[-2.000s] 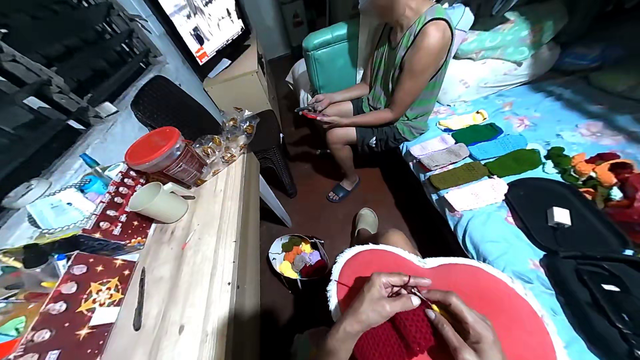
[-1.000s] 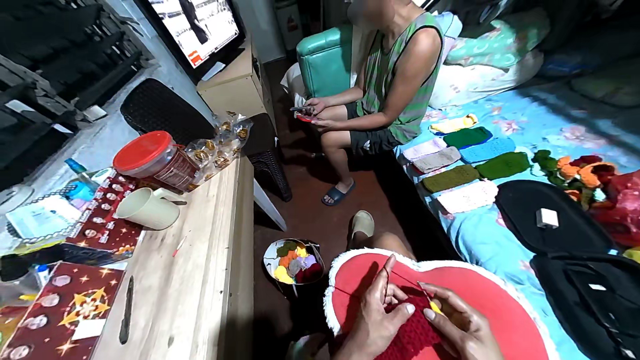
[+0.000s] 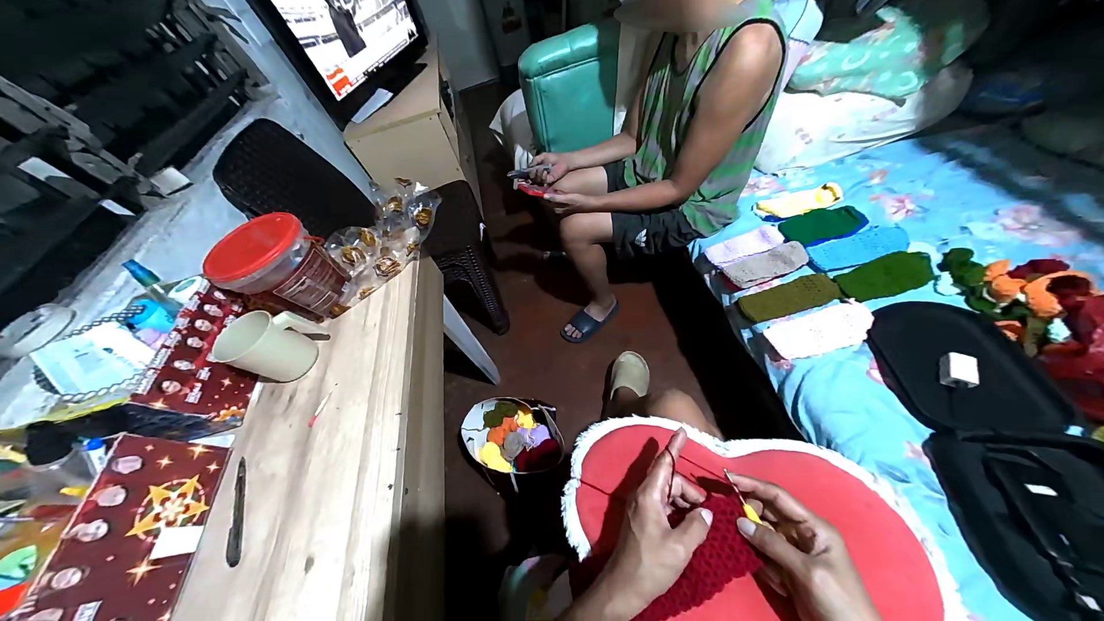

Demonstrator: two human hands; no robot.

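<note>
Over a red heart-shaped cushion with a white fluffy edge, my left hand holds a dark red crocheted piece, its index finger raised with yarn about it. My right hand grips a crochet hook with a yellow handle, the metal tip up at the piece's top edge. A strand of dark red yarn runs over the cushion to the left. The lower end of the piece lies on the cushion, partly behind my hands.
A round container of coloured yarn balls stands on the floor. On the left, a wooden table bears a mug and a red-lidded jar. Crocheted rectangles and an open black case lie on the bed. Another person sits beyond.
My left index finger has risen from the work, and my hands are farther apart than two seconds ago. The hook remains in my right hand.
</note>
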